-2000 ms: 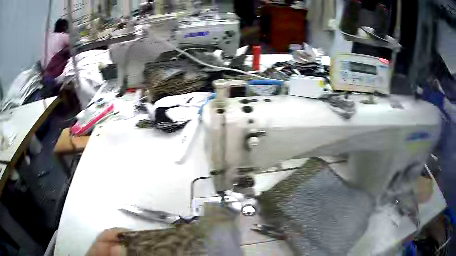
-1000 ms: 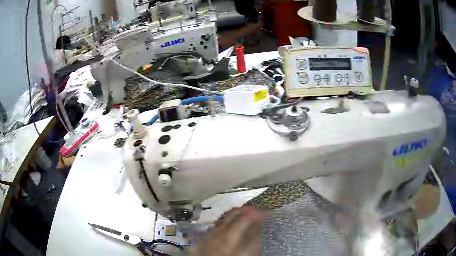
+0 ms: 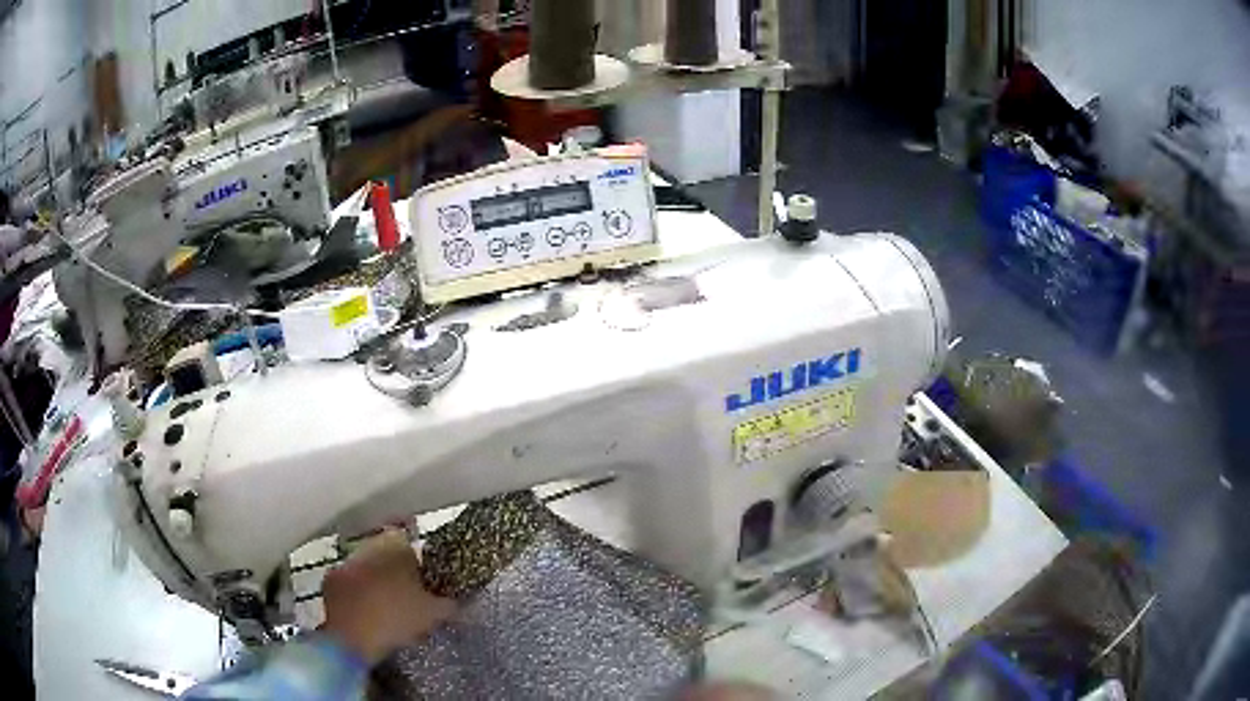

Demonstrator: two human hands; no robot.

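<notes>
The grey speckled garment panel (image 3: pixel 555 616) with a brown-gold band lies under the arm of the cream-white JUKI sewing machine (image 3: pixel 603 363). My left hand (image 3: pixel 377 592), blurred, is at the panel's left edge, just right of the needle area; its fingertips are unclear, so its grip cannot be told. A light blue sleeve shows below it. A blurred skin-coloured patch at the bottom edge looks like part of my right hand (image 3: pixel 733 692), almost wholly cut off. The needle and presser foot are mostly hidden behind the machine head. Metal shears (image 3: pixel 144 675) lie at the lower left.
A control panel (image 3: pixel 537 226) and thread cones (image 3: pixel 562 48) stand behind the machine. Another JUKI machine (image 3: pixel 254 192) is at the back left. A blue crate (image 3: pixel 1069 253) stands on the grey floor at the right. A tan piece (image 3: pixel 936 518) lies on the white table's right part.
The view has swung right, so the machine appears further left and the floor with the blue crate shows. My left hand no longer holds up the brown piece seen at the lower left earlier.
</notes>
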